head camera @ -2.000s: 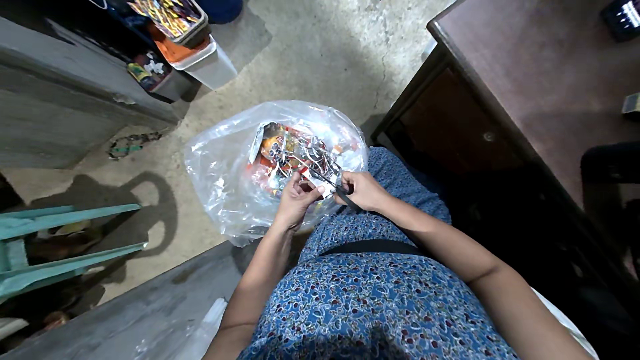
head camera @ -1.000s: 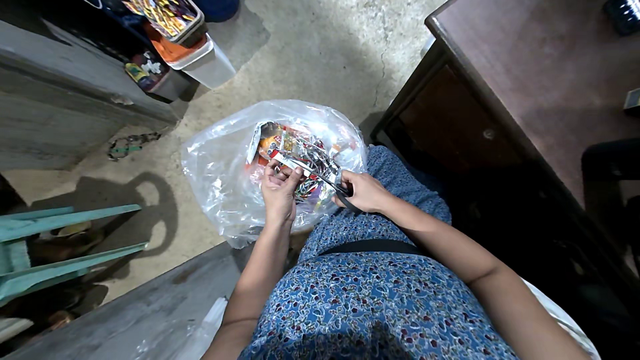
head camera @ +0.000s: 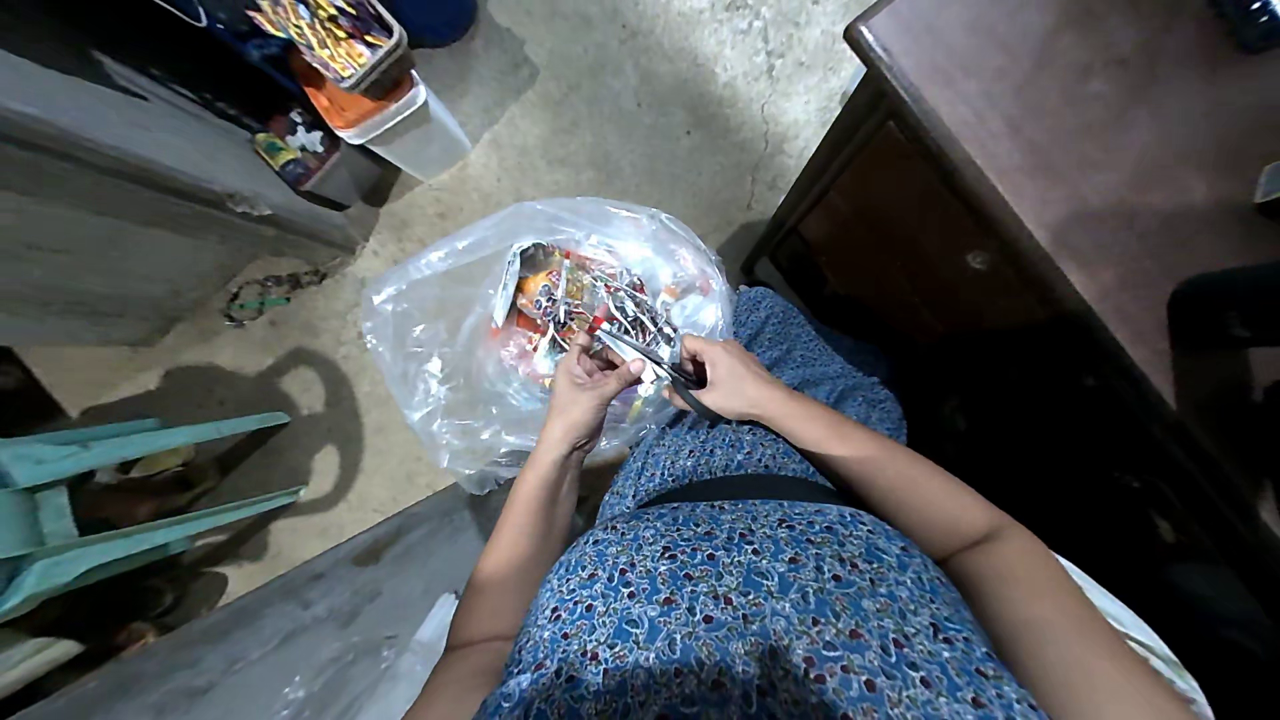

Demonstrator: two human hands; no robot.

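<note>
My right hand [head camera: 727, 378] is closed around the black handles of a pair of scissors [head camera: 655, 360], whose blades point up and left. Close to the blades, my left hand [head camera: 590, 385] pinches a small piece of wrapper [head camera: 597, 325] with red and white on it. Both hands are over a large clear plastic bag [head camera: 430, 350], its mouth spread wide. Inside the bag lies a pile of shiny, colourful wrapper strips [head camera: 635, 300], some red, orange and silver.
A dark wooden desk [head camera: 1000, 100] stands on the right. Upper left are a tub of yellow strips [head camera: 335, 35], a translucent plastic container [head camera: 425, 135] and an orange lid [head camera: 340, 100]. A green plastic chair [head camera: 150, 445] lies lower left, beside a grey ledge [head camera: 300, 590].
My left hand has moved slightly right, nearer the scissors, since one second ago. The scissors have stayed in my right hand.
</note>
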